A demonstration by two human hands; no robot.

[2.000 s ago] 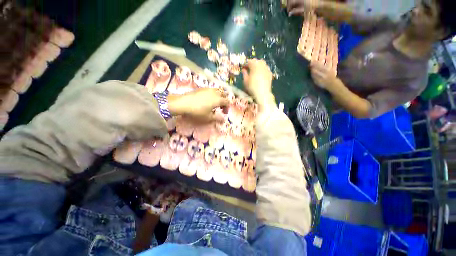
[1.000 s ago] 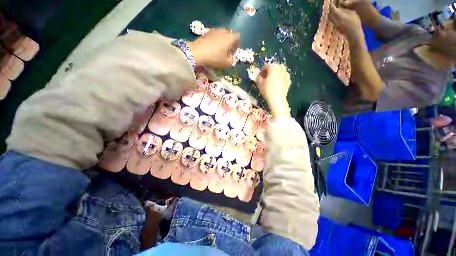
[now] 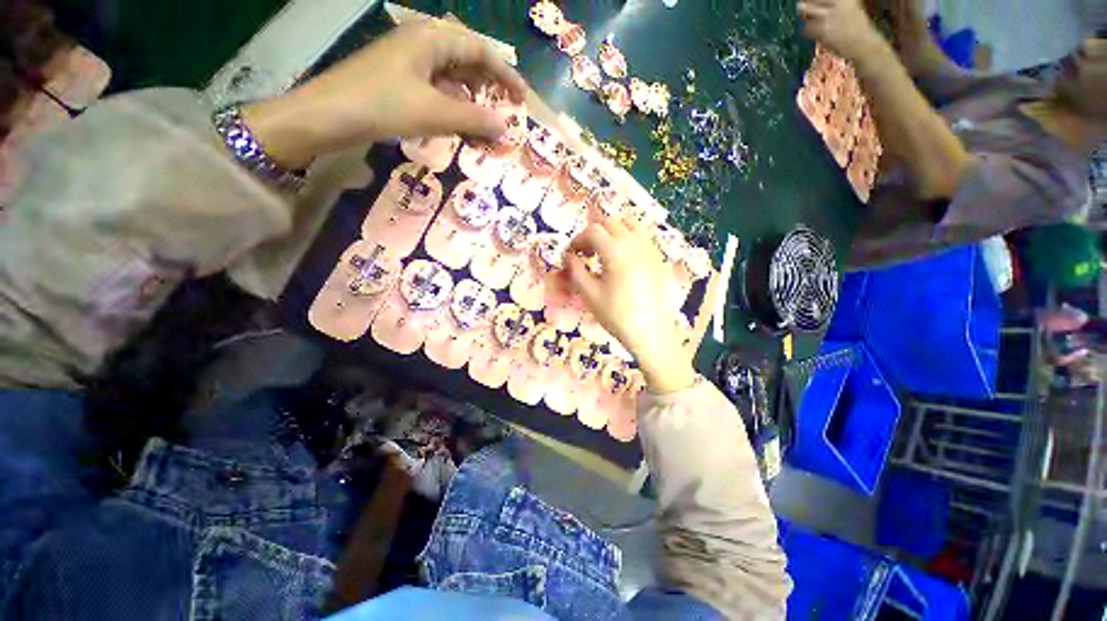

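Note:
Pale pink housings [image 3: 342,306] lie in slanting rows on a dark board [image 3: 318,265]. Many carry round inserts [image 3: 471,303] with dark cross-shaped details. My left hand [image 3: 419,91], with a bracelet at the wrist, is over the far left part of the board, thumb and fingers curved over the housings. My right hand [image 3: 625,281] is over the right middle of the board, fingertips low at the housings. Whether either hand holds a small piece is too blurred to tell. Loose round inserts [image 3: 613,95] lie beyond the board's far edge.
Brass-coloured bits [image 3: 674,158] and silver bits [image 3: 734,58] are scattered on the green bench [image 3: 777,121]. A round fan [image 3: 801,279] stands right of the board. A coworker's arm [image 3: 904,115] is opposite, beside more pink housings [image 3: 838,115]. Blue bins [image 3: 929,315] are at right.
Both hands have come back from the loose inserts to the board, my left hand to its far left and my right hand to its middle. The coworker's hands have moved.

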